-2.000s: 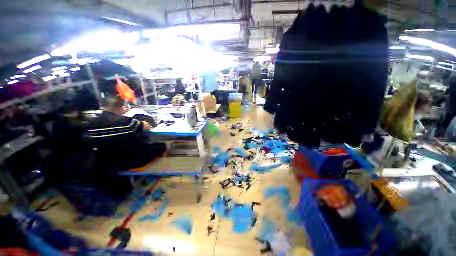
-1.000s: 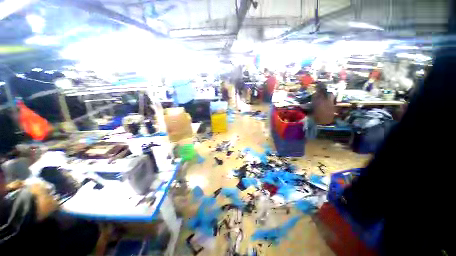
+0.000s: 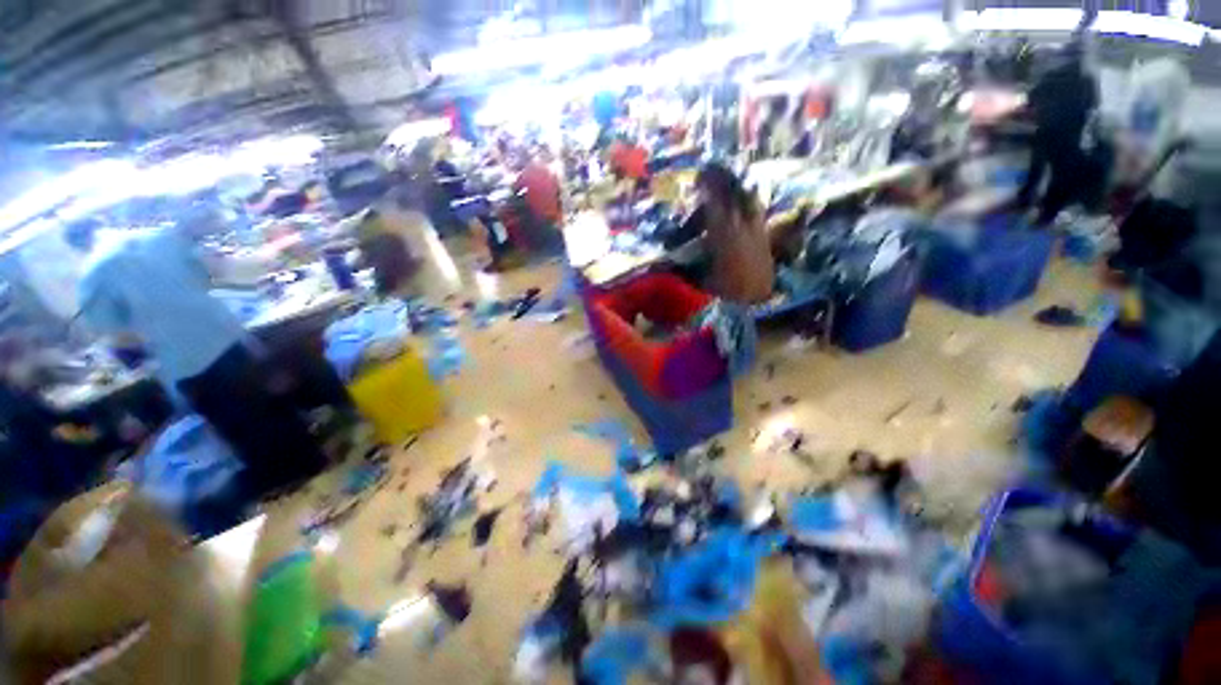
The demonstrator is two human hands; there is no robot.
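Neither of my hands is in view. Nearest in front of me, a heap of fabric offcuts (image 3: 710, 575) in bright blue, black and white lies on the tan floor, blurred. A mustard yellow cloth piece (image 3: 779, 629) shows at the bottom edge among the scraps. A blue crate (image 3: 991, 535) holding greyish cloth is at the lower right.
A red crate (image 3: 623, 315) sits in or on a blue crate (image 3: 690, 415) ahead. A yellow bin (image 3: 399, 396) and a green container (image 3: 284, 622) are on the left. A person in light blue (image 3: 161, 295) stands left; another sits beyond the red crate (image 3: 737, 254).
The view has swung to the right and tilted down. The large dark cloth that hung at the right no longer shows clearly. The red crate and scrap heap appear nearer.
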